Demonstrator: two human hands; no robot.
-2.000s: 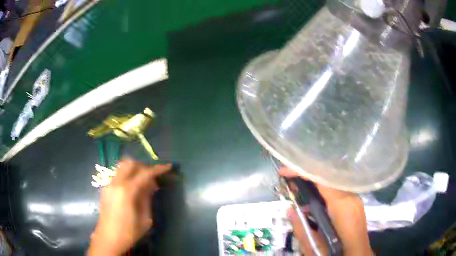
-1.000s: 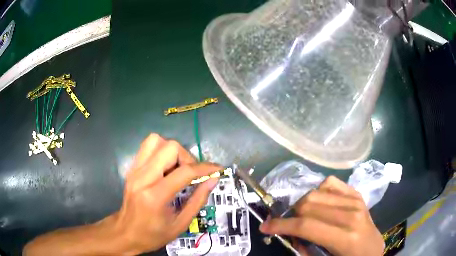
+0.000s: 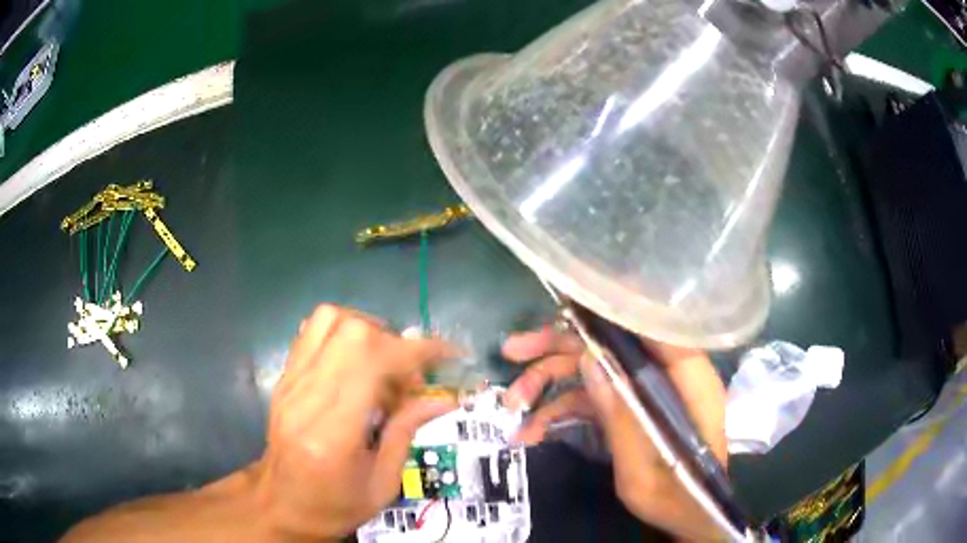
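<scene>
The white housing (image 3: 509,467) lies open at the bottom centre, with a green circuit board (image 3: 440,467) and yellow block inside. My left hand (image 3: 345,408) pinches a brass contact strip (image 3: 440,393) at the housing's top edge; its fingers are blurred and hide part of it. A green wire (image 3: 424,281) runs up from there to another brass strip (image 3: 408,228) on the mat. My right hand (image 3: 636,424) holds the soldering iron (image 3: 663,408), its tip pointing up and left, away from the housing. The right fingertips are at the housing's upper right corner.
A clear fume cone (image 3: 636,180) hangs over the upper right and covers part of the right hand. Brass strips (image 3: 117,202) with green wires and white ends lie at left. A plastic-bagged cord (image 3: 774,398) lies at right. A tray of brass parts (image 3: 827,509) is at bottom right.
The iron's tip has swung up and away from the strip at the housing. My right fingers have moved left to the housing's top corner. My left hand stays at the strip.
</scene>
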